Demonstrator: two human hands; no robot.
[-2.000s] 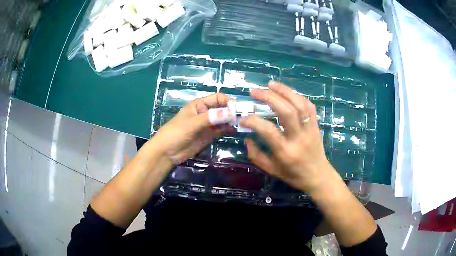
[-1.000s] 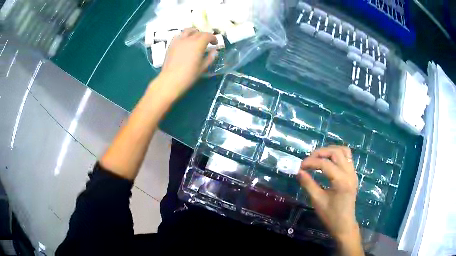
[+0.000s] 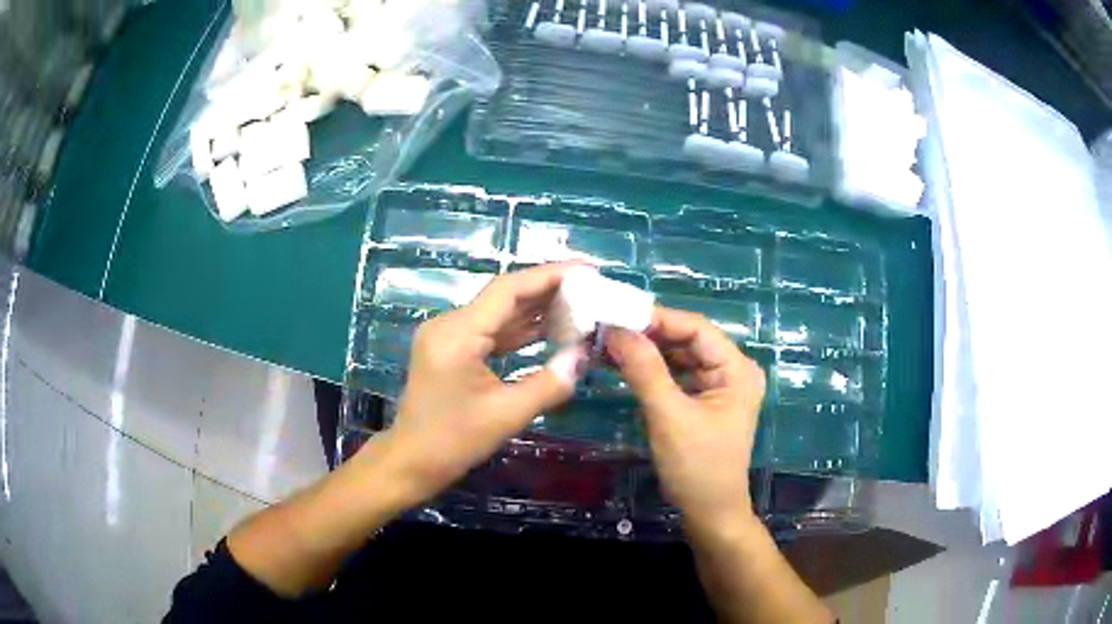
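A white housing (image 3: pixel 585 296) is held up above the clear blister tray (image 3: pixel 713 258). My left hand (image 3: pixel 470 372) grips its left end between thumb and fingers. My right hand (image 3: pixel 689 396) pinches at its right end, and the two hands almost meet there. Whether there is one white piece or two pressed together is blurred and partly hidden by the fingers. The tray lies at the bench's front edge under both hands, and its lower middle is hidden by them.
An open clear bag of white blocks (image 3: pixel 271 165) lies at the back left. A parts tray (image 3: pixel 585 116) with rows of stemmed inserts is behind the blister tray. A small tray of white pieces (image 3: pixel 880 146) and large white sheets (image 3: pixel 1030 280) are on the right.
My left hand has come back from the parts bag and now holds a white housing beside my right hand. My right hand has lifted from the tray pockets. The view has shifted.
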